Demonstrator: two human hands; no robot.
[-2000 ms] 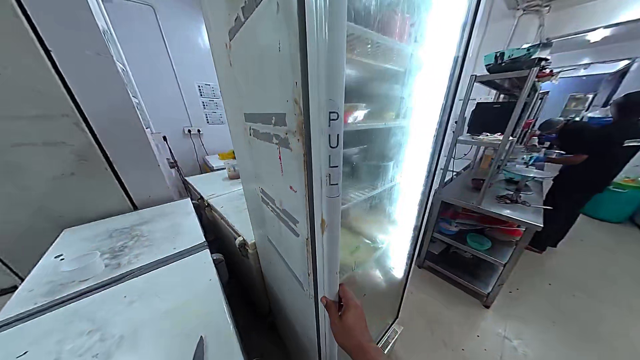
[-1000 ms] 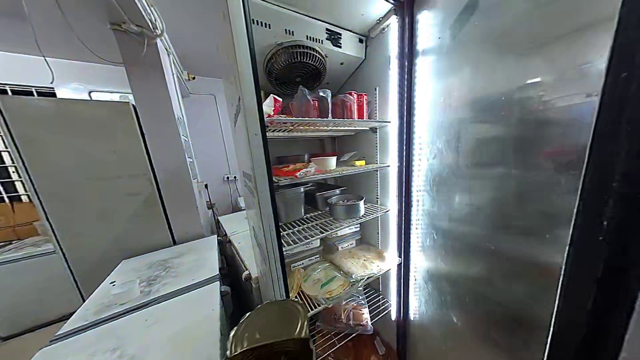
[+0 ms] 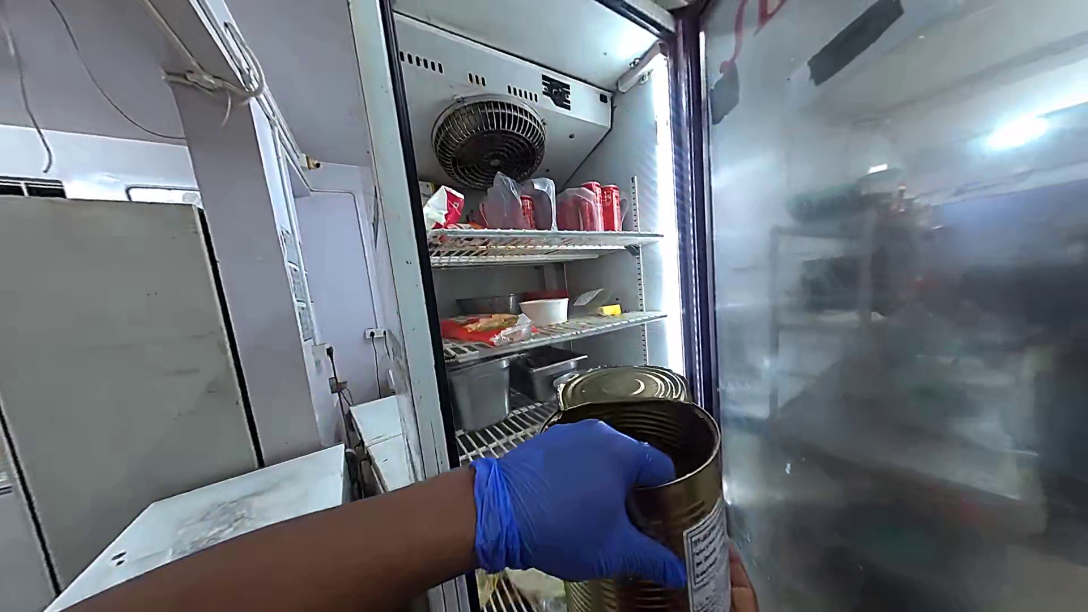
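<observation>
My left hand [image 3: 578, 501], in a blue disposable glove, grips the side of a large opened tin can [image 3: 654, 518] at the lower middle. The can's ridged metal lid [image 3: 625, 385] stands raised at the far side of its rim. Bare fingertips of my right hand [image 3: 741, 582] show at the can's right side near the bottom edge; the rest of that hand is hidden behind the can. A label with writing covers part of the can. The can is in front of the wire shelves of an upright refrigerator. What the can holds is too dark to tell.
The refrigerator's glass door [image 3: 892, 340] stands open at the right. Red drink cans [image 3: 610, 208] are on the top wire shelf [image 3: 544, 238], a white tub [image 3: 544, 310] and packets below. Metal containers [image 3: 480, 393] sit lower. A white chest-like unit [image 3: 229, 510] is at the lower left.
Two seconds ago the refrigerator was shut, with a bare hand at its door edge; now its door is open. The tin can has risen from the bottom of the view, and both hands now show at it.
</observation>
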